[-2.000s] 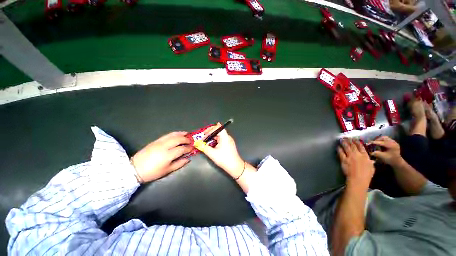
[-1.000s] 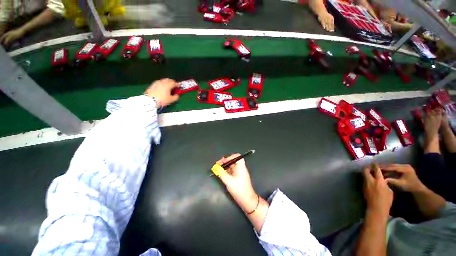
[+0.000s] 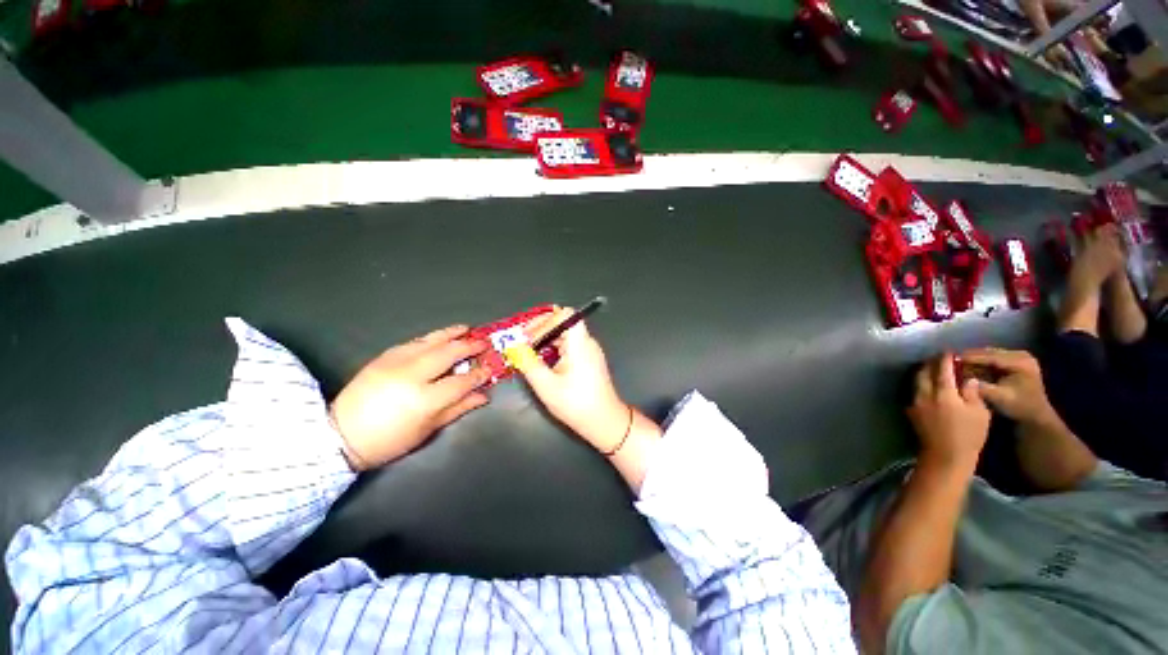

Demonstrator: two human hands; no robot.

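A red unit [image 3: 509, 335] with a white printed panel lies on the dark bench in front of me, partly covered by my fingers. My left hand [image 3: 407, 394] rests on its left end, fingers holding it down. My right hand [image 3: 583, 386] grips a slim pen-like tool [image 3: 570, 325], yellow at the fingertips with a long dark rear end pointing up and right. The tool's tip is hidden at my fingers, over the unit.
Several red units [image 3: 589, 152] lie on the green belt [image 3: 346, 96] beyond the white rail [image 3: 384, 181]. A pile of red units [image 3: 917, 238] sits at right, near a neighbour's hands [image 3: 954, 407]. A grey metal post [image 3: 77, 147] stands at left.
My left hand has come back from the belt to the bench, with a red unit now under it. My right hand and tool have moved onto the unit. The view has tilted down.
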